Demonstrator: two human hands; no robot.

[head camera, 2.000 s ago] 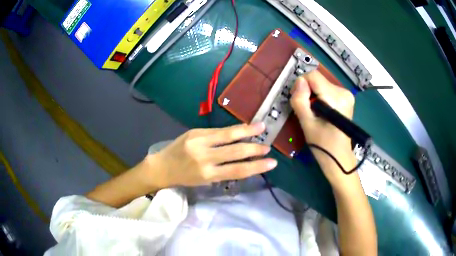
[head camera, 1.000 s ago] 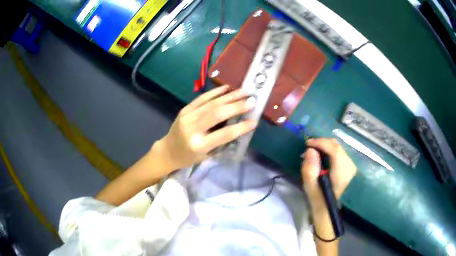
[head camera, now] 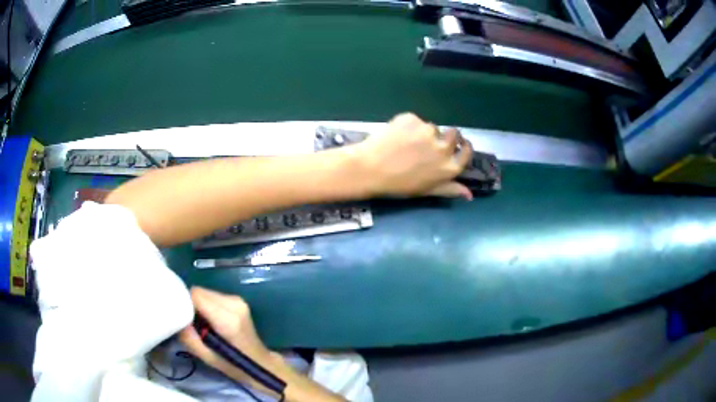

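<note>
My left hand [head camera: 420, 157] reaches across to the pale rail, with curled fingers over a carrier bar [head camera: 337, 138]. That bar's left end shows, and the hand hides its middle. A darker bar [head camera: 484, 171] shows just right of the fingers. My right hand [head camera: 224, 318] is low in the picture, closed around a black probe pen [head camera: 239, 361] with red marks. Another carrier bar [head camera: 294, 224] lies on the green mat below my left forearm, which partly covers it. Tweezers [head camera: 259, 261] lie just below that bar.
A bar with a thin rod [head camera: 114, 160] lies along the rail [head camera: 235, 141] at left. A corner of the brown plate [head camera: 90, 196] shows beside my left arm. The blue-and-yellow tester [head camera: 22, 216] is far left. Metal channel parts [head camera: 542, 56] stand at upper right.
The view has swung right. My left hand has left the brown plate area and is now at the rail, where a bar lies beside the dark one. My right hand still holds the pen.
</note>
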